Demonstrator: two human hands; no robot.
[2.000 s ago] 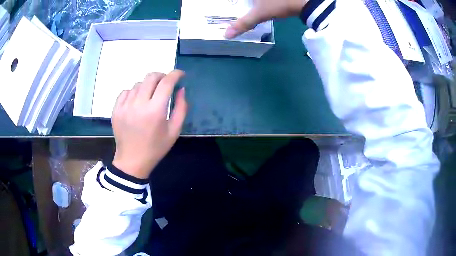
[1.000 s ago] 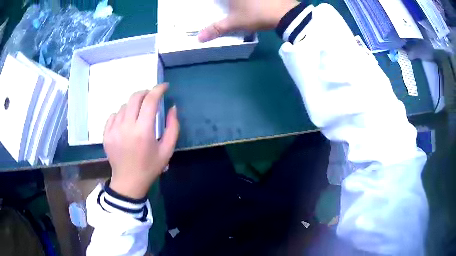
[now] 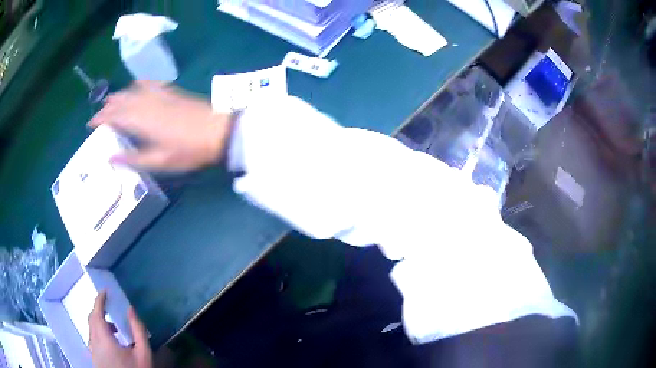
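Observation:
A white box (image 3: 101, 194) with a printed white sheet or insert on top stands on the green bench at the left. My right hand (image 3: 162, 126) is over its far right corner, blurred, fingers spread; contact with the box is unclear. An open white box tray (image 3: 59, 287) lies nearer me, against the first box. My left hand (image 3: 119, 341) is cut off by the bottom edge, its fingers and thumb apart at the tray's near wall. Whether it grips that wall I cannot tell.
Stacked white cards (image 3: 25, 348) and crinkled clear plastic (image 3: 29, 277) are at the lower left. A leaflet (image 3: 250, 90), a small white part (image 3: 309, 65), a leaflet pile (image 3: 309, 18) and a perforated strip (image 3: 413, 30) lie farther along. Clear trays (image 3: 460, 122) are beyond the bench edge.
The view has swung right and tilted, so the boxes now show at the lower left. My right hand has moved from the box's printed top to its far corner. My left hand stays by the tray.

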